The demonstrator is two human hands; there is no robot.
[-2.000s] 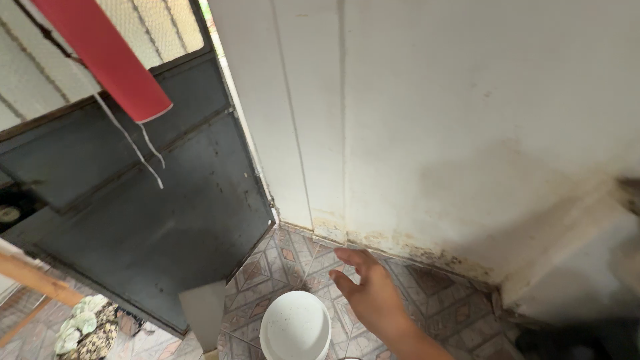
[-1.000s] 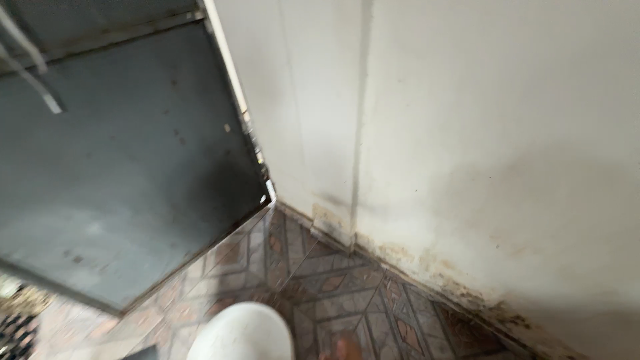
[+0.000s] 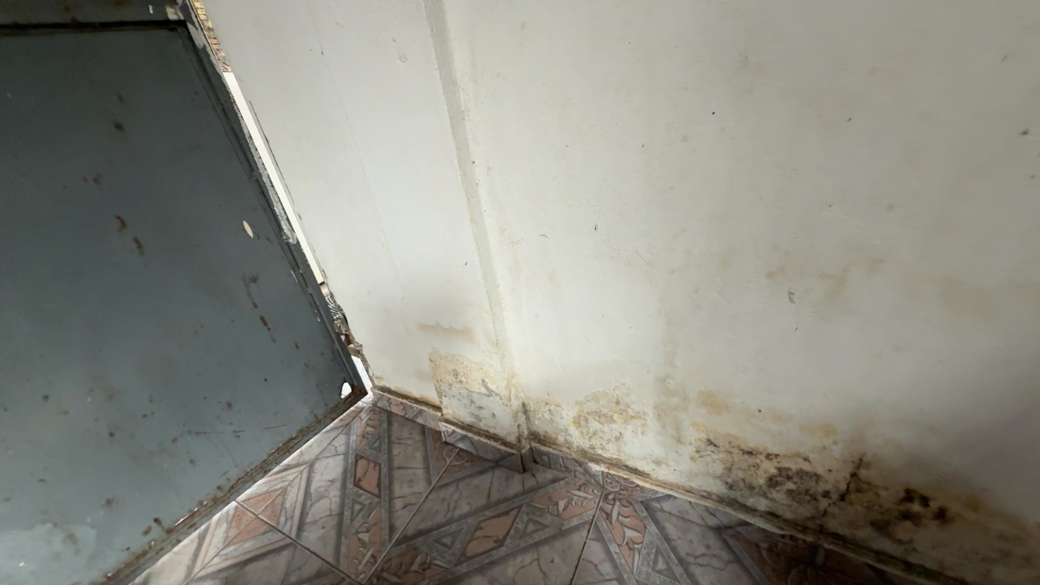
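Note:
Neither my left hand nor my right hand shows in the head view, so what they hold or touch is hidden. The view takes in a white painted wall (image 3: 650, 244) with brown and black stains and flaking paint along its foot. At the left stands a dark grey metal door (image 3: 146, 268) with rust spots. Patterned floor tiles (image 3: 487, 528) in grey and pinkish brown meet the wall and the door's lower edge.
A narrow vertical ridge (image 3: 467, 162) runs down the wall to a small step at the floor. Light shows through a thin gap (image 3: 276, 179) between the door's edge and the wall.
My right hand, over the floor two seconds ago, is out of view. The white bucket and the hanging red object have left the frame as the view moved closer to the wall corner.

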